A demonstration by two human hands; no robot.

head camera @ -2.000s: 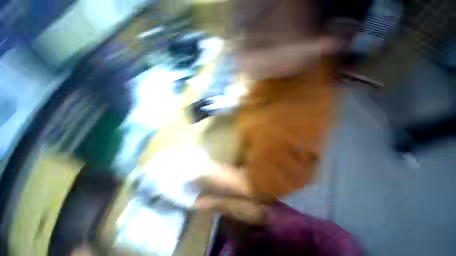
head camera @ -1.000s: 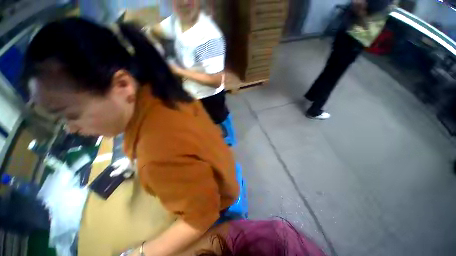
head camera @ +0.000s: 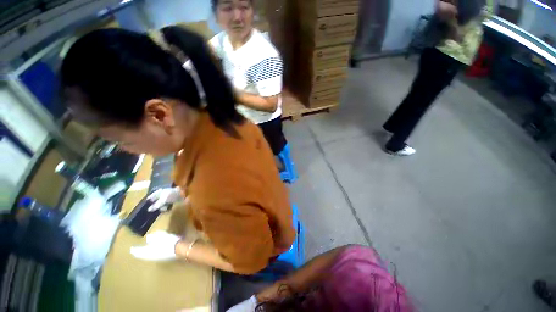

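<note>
My right hand (head camera: 244, 304), in a white glove below a pink sleeve, is cut off by the bottom edge; its fingers and anything in them are hidden. A pale blurred shape at the bottom edge, left of it, may be part of my left hand, but I cannot tell. Tan cardboard (head camera: 143, 283) covers the bench. Dark flat product boxes (head camera: 141, 220) lie on it before the neighbour in orange, whose one white-gloved hand is at them and other is over the cardboard. Clear plastic bags (head camera: 91, 228) lie heaped at the left.
The neighbour in orange (head camera: 235, 195) leans over the bench close in front of me. A person in a white top is behind, beside stacked cartons (head camera: 332, 52) on a pallet. Blue stools (head camera: 297, 237) stand by the bench. Another person stands on the grey floor at upper right.
The view has steadied and shifted, showing more of the bench. The neighbour's near gloved hand now shows over the cardboard. My white glove has come into view at the bottom edge.
</note>
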